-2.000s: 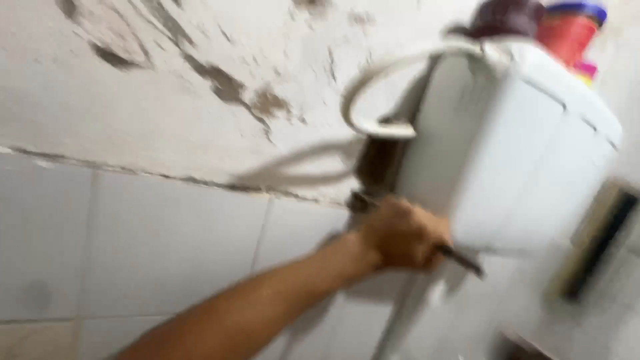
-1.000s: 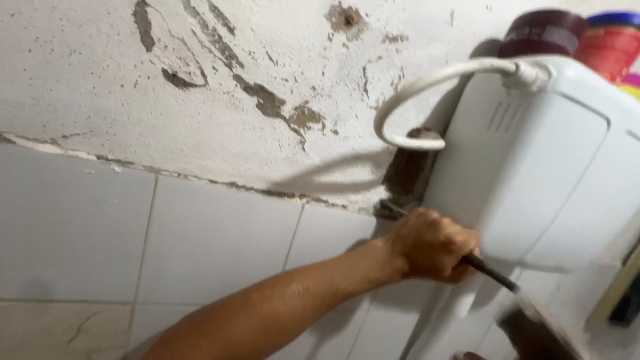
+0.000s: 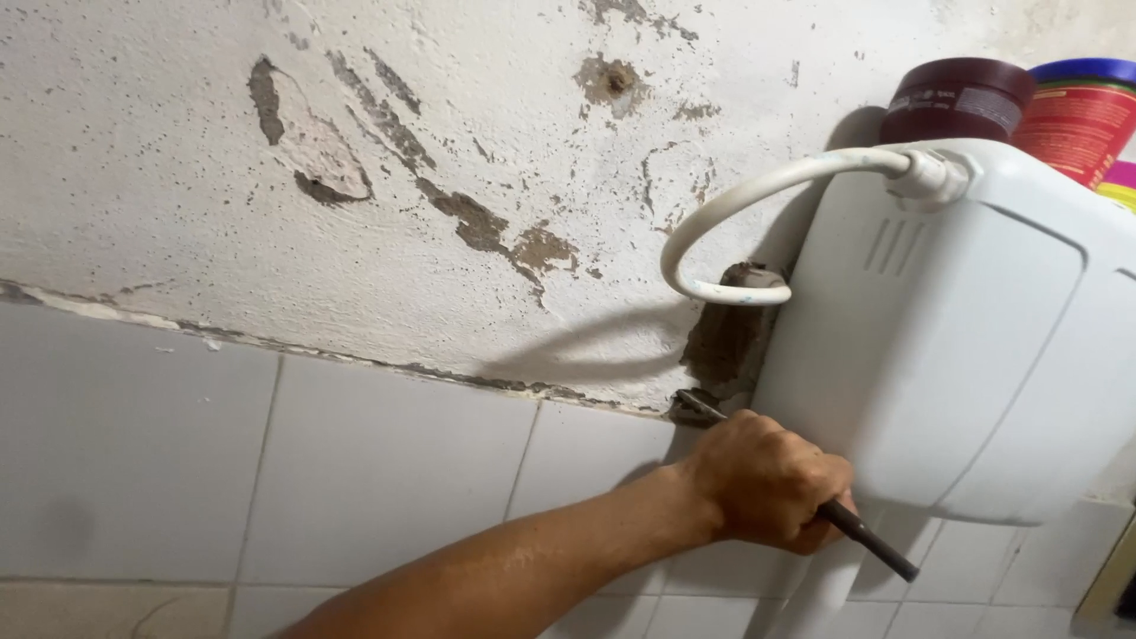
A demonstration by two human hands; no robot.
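Observation:
My left hand (image 3: 772, 479) is closed around a dark metal chisel (image 3: 874, 541) whose shaft slants down to the right. The chisel's tip rests at a broken gap in the wall (image 3: 692, 408), where the painted plaster meets the top of the grey tiles (image 3: 399, 461). Just above the tip is a deeper dark hole in the plaster (image 3: 728, 342). The hand is just below and left of a white plastic box-shaped unit (image 3: 941, 355). A curved white cable (image 3: 710, 222) runs from the unit's top to the hole. My right hand is out of the frame.
A dark maroon jar (image 3: 954, 102) and a red tub with a blue lid (image 3: 1074, 124) stand on the unit. A white pipe (image 3: 821, 595) runs down below it. Chipped plaster (image 3: 470, 217) marks the wall, which has a small round hole (image 3: 619, 82).
The blurred hammer-like head near the chisel's lower end one second ago is out of view now. My left hand keeps its hold on the chisel.

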